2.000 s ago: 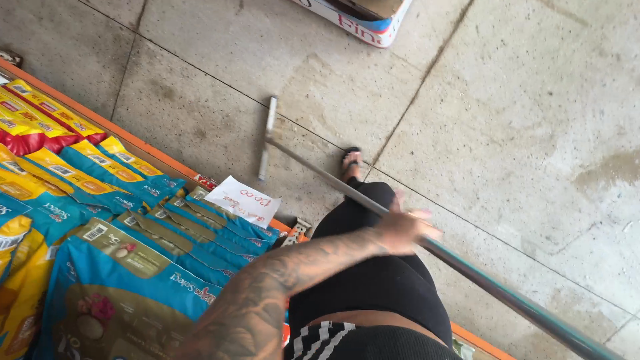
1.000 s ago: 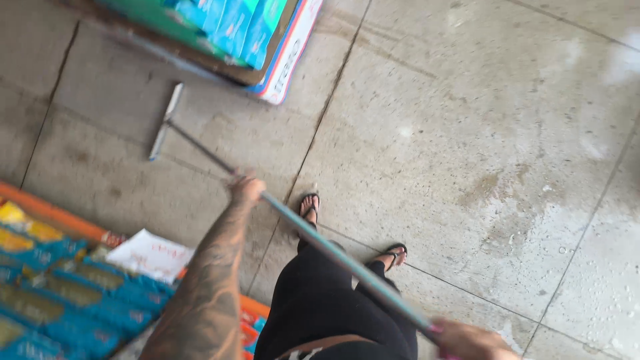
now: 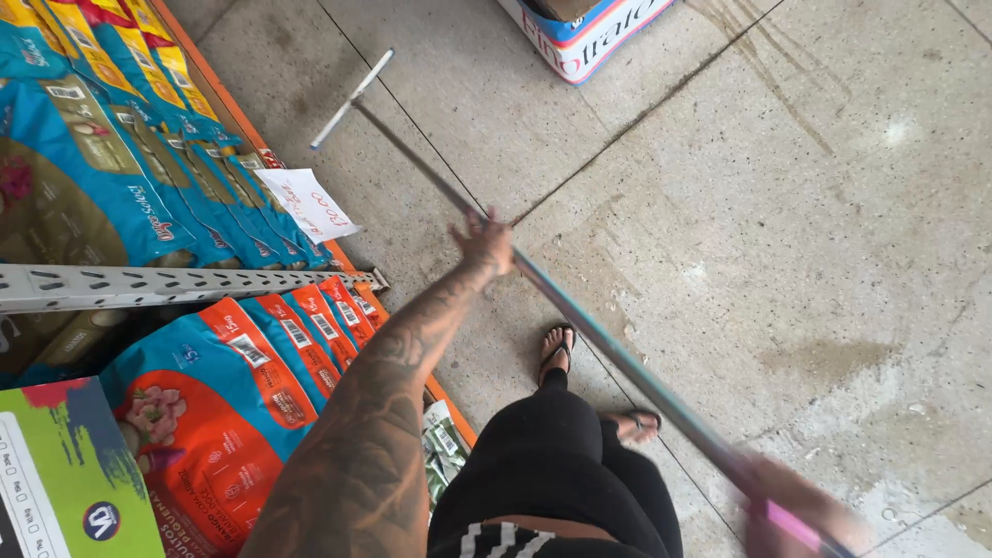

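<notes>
A long metal pole [image 3: 620, 353] runs from the lower right up to a narrow crossbar head [image 3: 353, 99], which looks like a floor squeegee and rests on the concrete floor at upper left. Partway along the pole, my left hand [image 3: 488, 244] is on it, thumb side toward the head; its fingers look partly spread, so its hold is unclear. Near the pole's upper end, beside a pink part [image 3: 792, 525], my right hand [image 3: 798, 504] is closed around it, blurred.
Pet food bags [image 3: 225, 403] fill an orange-edged shelf [image 3: 209, 85] on the left, with a perforated metal upright [image 3: 178, 287] and a handwritten paper sign [image 3: 308, 205]. A printed cardboard box [image 3: 589, 39] stands at the top. My sandalled feet [image 3: 556, 349] are on concrete flooring.
The view has shifted, showing more of the shelf. Two seconds ago only one hand showed at the pole; one second ago and now both are at it.
</notes>
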